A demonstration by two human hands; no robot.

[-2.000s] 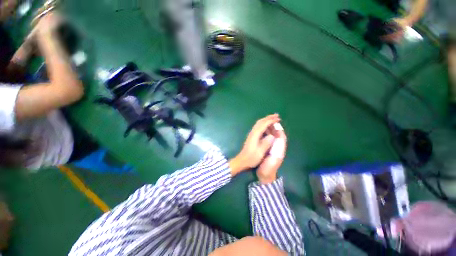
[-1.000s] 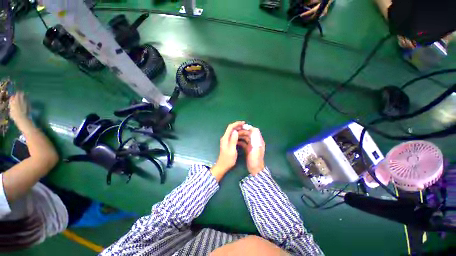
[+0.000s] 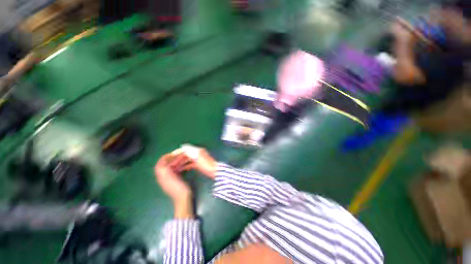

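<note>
The picture is blurred. My left hand (image 3: pixel 173 178) and my right hand (image 3: pixel 199 159) are raised over the green bench (image 3: pixel 139 193), left of the picture's middle. Their fingertips meet or nearly meet, with the fingers curled inward. White coverings show on the fingers of my right hand. No part can be made out between the hands; the space between them is partly hidden by the fingers. The round ribbed black unit (image 3: pixel 123 144) lies to the left of my hands, with a yellow-orange spot on it.
The white screw feeder (image 3: pixel 245 135) and the pink fan (image 3: pixel 301 75) stand beyond my hands to the right. Blurred black parts (image 3: pixel 95 232) lie at lower left by a white metal upright (image 3: pixel 38 216). Another person's arm (image 3: pixel 405 56) shows at upper right. Cardboard boxes (image 3: pixel 446 198) stand at far right.
The view has swung to the right, so the feeder and fan now sit near the middle and the floor shows at right. My hands stay close together.
</note>
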